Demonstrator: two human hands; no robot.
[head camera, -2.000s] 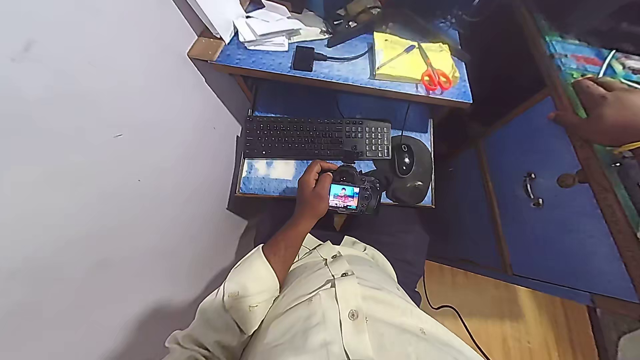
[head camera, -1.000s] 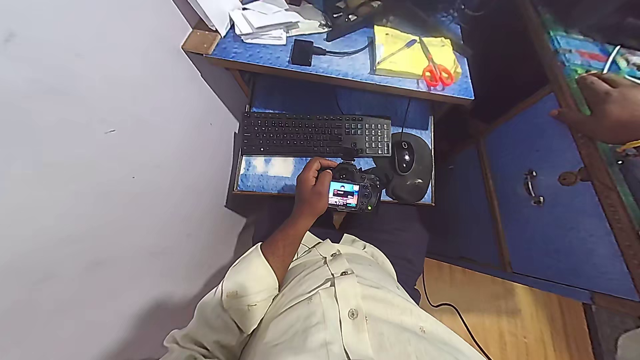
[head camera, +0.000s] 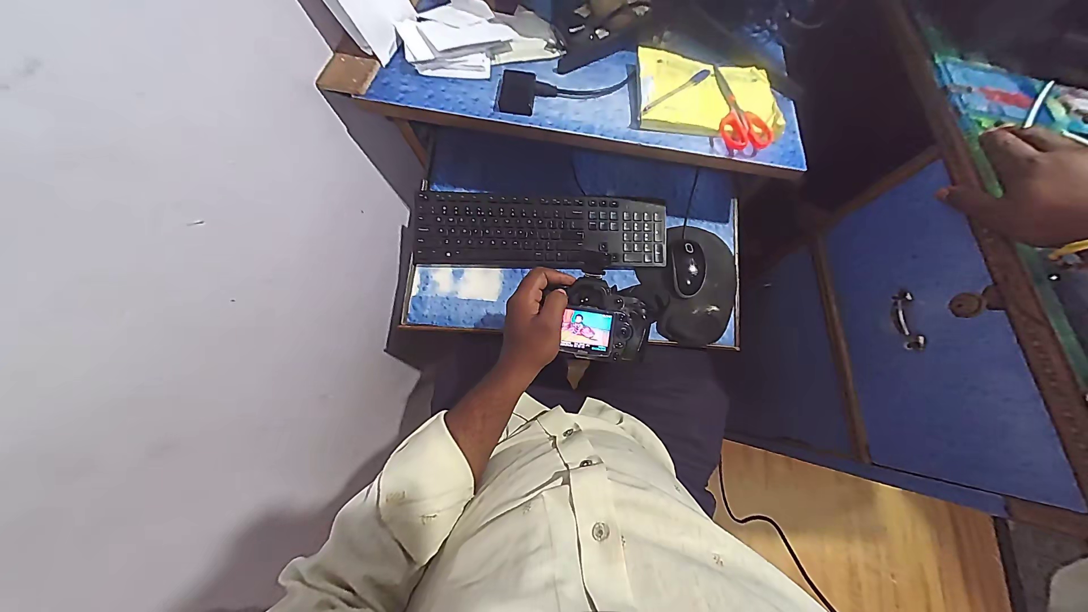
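Note:
My left hand (head camera: 534, 323) grips the left side of a black digital camera (head camera: 627, 327), its thumb at the back beside the lit screen. The camera is above my lap, at the front edge of the keyboard tray, and its screen shows a colour picture. At the right edge of the view, my right hand (head camera: 1024, 180) rests on the wooden edge of a side desk, thumb spread from the fingers. A thin white cable or strip (head camera: 1039, 104) lies by its fingertips; whether they touch it, I cannot tell.
A black keyboard (head camera: 535, 228) and a black mouse (head camera: 688, 267) on a pad are on the blue tray (head camera: 450, 314). The shelf above bears papers (head camera: 455, 38), a black adapter (head camera: 516, 92), a pen (head camera: 677, 90) and red-handled scissors (head camera: 745, 129) on a yellow packet (head camera: 671, 72). Blue cabinet doors (head camera: 943, 391) stand right.
The display on the camera's screen differs from the one a second ago. My left hand has stayed on the camera, and my right hand has stayed at the side desk.

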